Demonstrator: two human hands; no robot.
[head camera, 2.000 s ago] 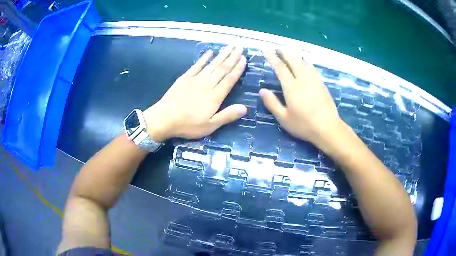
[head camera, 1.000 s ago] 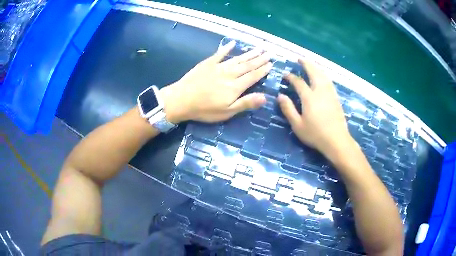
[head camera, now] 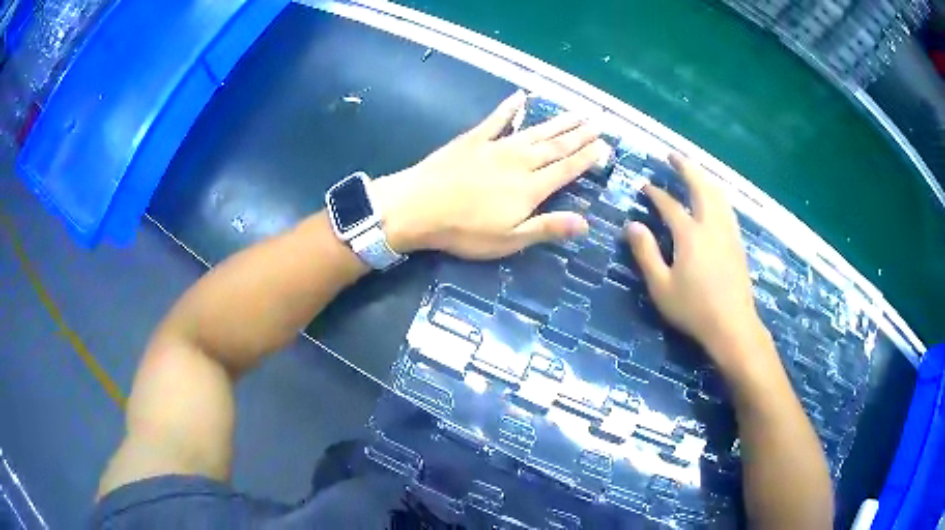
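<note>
A clear blister tray (head camera: pixel 580 357) with rows of moulded pockets lies on the dark worktop and overhangs its near edge. No white blocks show in its visible pockets. My left hand (head camera: pixel 503 192) lies palm down on the tray's far left part, fingers spread, with a watch on the wrist. My right hand (head camera: pixel 699 259) rests on the tray to the right, fingers apart and slightly bent. Neither hand grips anything. The pockets under both hands are hidden.
A blue bin (head camera: pixel 135 114) stands at the worktop's left end, another blue bin (head camera: pixel 922 455) at the right. A small white piece (head camera: pixel 866 514) lies by the right bin. A pale rail (head camera: pixel 580 98) separates the dark worktop (head camera: pixel 301 145) from the green conveyor belt (head camera: pixel 663 83).
The view has turned, so the scene appears rotated. Both hands stay on the tray's far part; my right hand's fingers are more bent than two seconds ago.
</note>
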